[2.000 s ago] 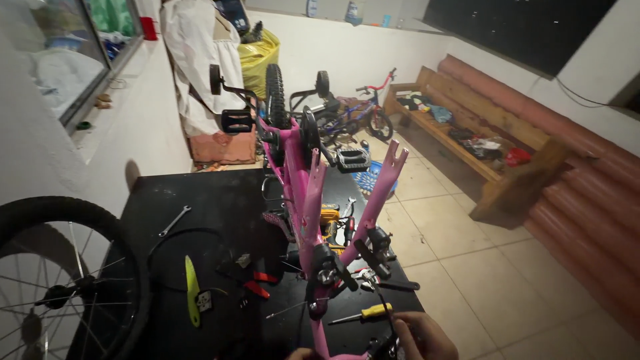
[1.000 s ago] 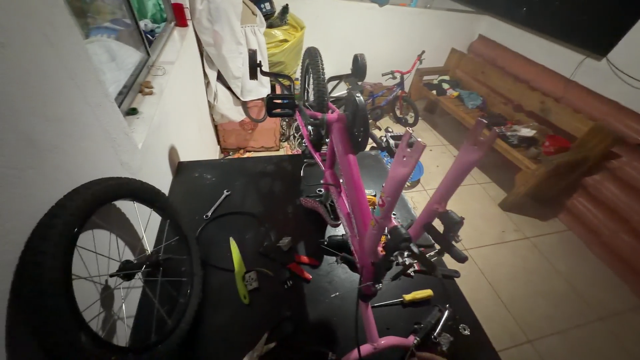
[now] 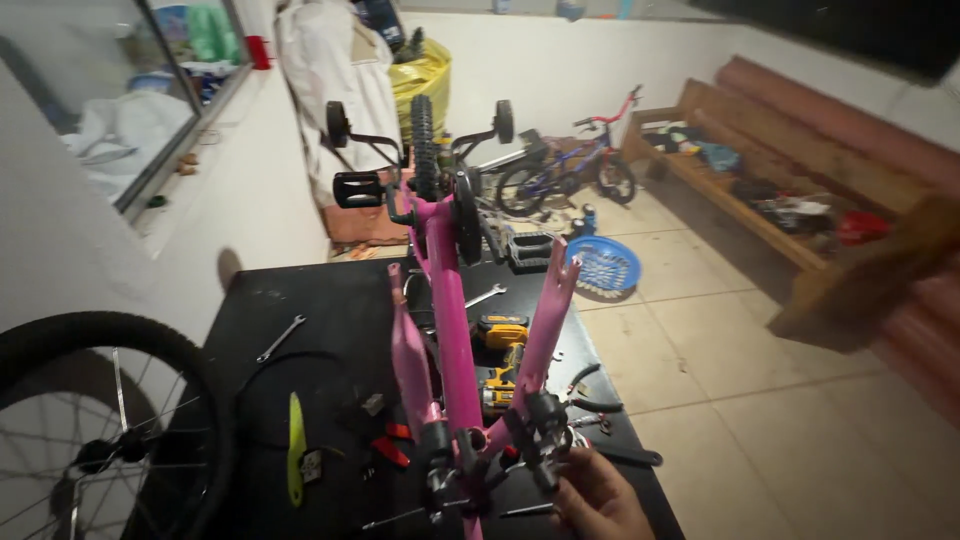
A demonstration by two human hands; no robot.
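A pink bicycle frame (image 3: 455, 330) stands upside down on the black table, its fork legs pointing up. My right hand (image 3: 604, 499) touches the black brake arm (image 3: 541, 435) on the right fork leg (image 3: 550, 322), thumb and fingertips around its lower part. Another brake arm (image 3: 437, 457) sits on the left fork leg (image 3: 409, 352). My left hand is out of view. Behind the fork lies a yellow and black cordless drill (image 3: 501, 375). A screwdriver shaft (image 3: 525, 511) shows beside my right hand, which hides its handle.
A spoked wheel (image 3: 199, 375) leans at the left. The table holds a wrench (image 3: 282, 339), a lime-green tool (image 3: 296, 450), red-handled pliers (image 3: 391, 451) and black-handled pliers (image 3: 596, 405). Beyond are a blue basket (image 3: 628, 262), a small bicycle (image 3: 562, 176) and a wooden bench (image 3: 750, 202).
The fork has turned on the upside-down frame, so its legs now stand on both sides of the down tube. My right hand has come to the right brake arm. The view has shifted.
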